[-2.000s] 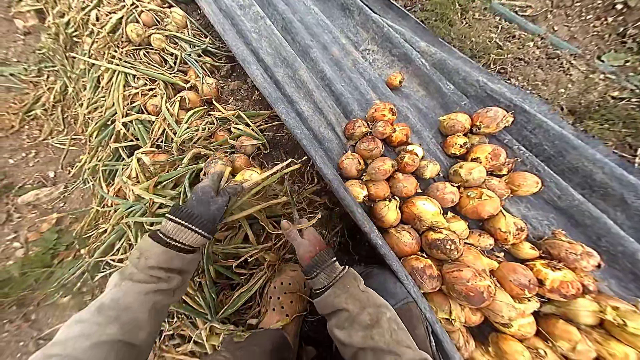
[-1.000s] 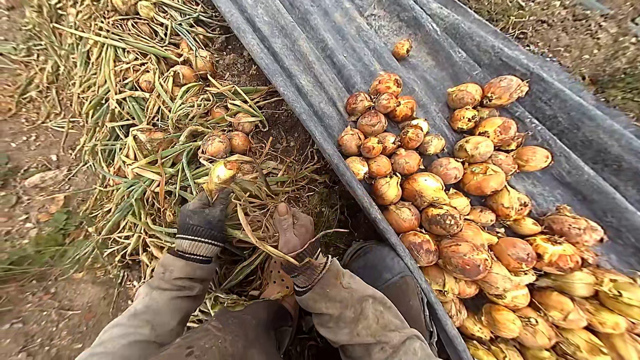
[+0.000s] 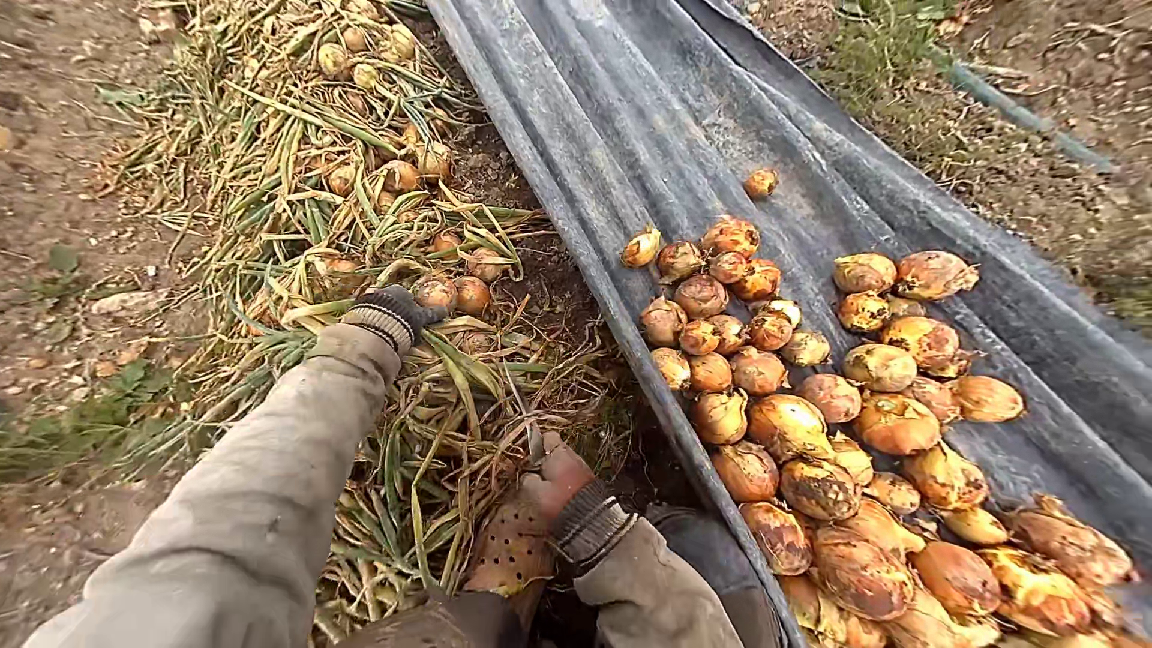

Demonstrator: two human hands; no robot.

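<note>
My left hand [image 3: 411,312], in a dark glove with a striped knit cuff, reaches into the dry onion tops, right against a round onion [image 3: 435,292]; its fingertips are hidden, so its hold is unclear. A second onion [image 3: 472,295] lies just right of that one. Lower and to the right, my right hand [image 3: 560,474] is closed around what looks like a small knife [image 3: 535,443], its thin blade pointing up over the leaves. On the grey sheet [image 3: 612,135] at the right lie many trimmed onions, among them a small yellow onion [image 3: 641,247] near the left edge.
A row of pulled onions with long withered leaves [image 3: 297,180] runs up the left side. Bare soil [image 3: 81,207] borders it. My perforated shoe [image 3: 511,549] is below my right hand. A green hose or strap [image 3: 1017,108] lies beyond the sheet.
My left hand, which held a yellow onion a second ago, has moved up to other onions in the row. A small yellow onion now lies at the upper left of the pile on the sheet.
</note>
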